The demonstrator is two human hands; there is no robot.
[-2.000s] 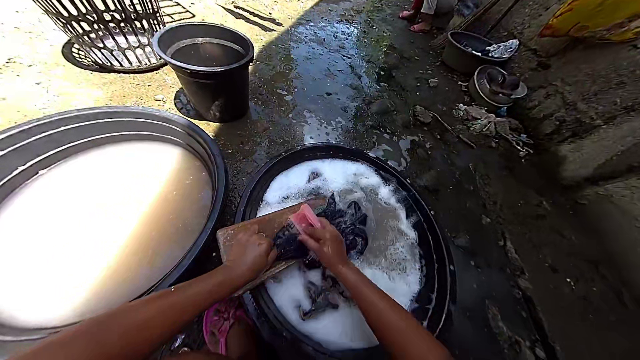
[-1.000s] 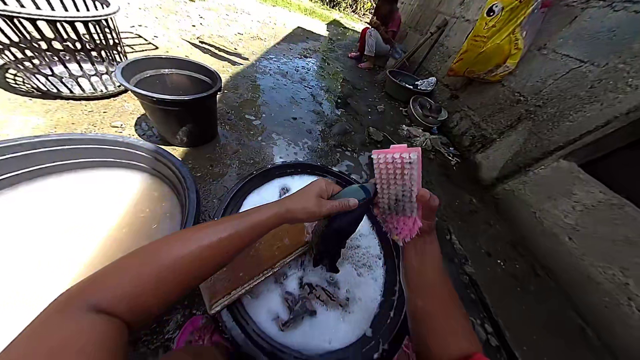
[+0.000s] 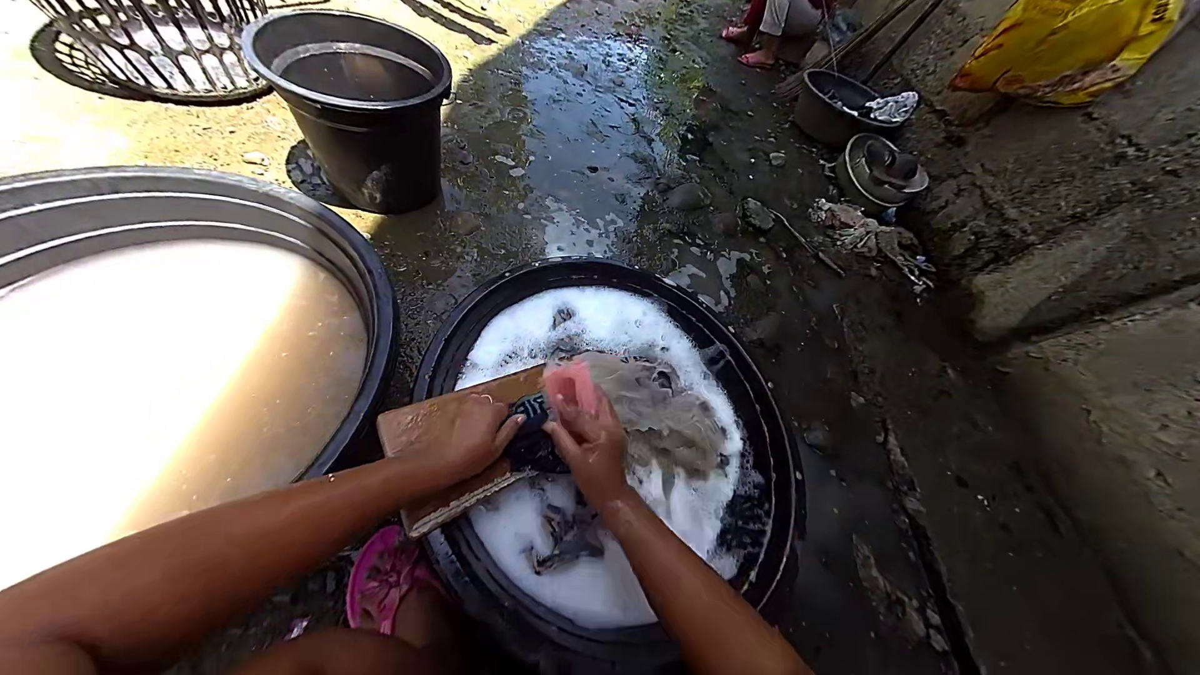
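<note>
A black round tub point(image 3: 780, 441) of sudsy water stands in front of me, with a wooden board point(image 3: 412, 427) resting over its left rim. On the board lies a dark wet cloth point(image 3: 532, 441). My left hand point(image 3: 459, 433) presses on the board at the cloth's left end, its thumb and fingers on the fabric. In my right hand point(image 3: 591, 445) is a pink scrub brush point(image 3: 572, 384), held against the right end of the cloth; its bristles are hidden. More dark fabric point(image 3: 567, 539) floats in the foam below the board.
At left is a large tub point(image 3: 375, 309) of cloudy water. Behind it stand a black bucket point(image 3: 403, 150) and a slatted plastic basket point(image 3: 169, 47). Basins point(image 3: 881, 173), rags point(image 3: 872, 234) and a yellow sack point(image 3: 1069, 52) lie by the right wall. A person point(image 3: 773, 33) sits at the back.
A second ago the brush was raised with its bristles showing, and my left hand held the dark cloth up; both are now down at the board. The view has tilted downward.
</note>
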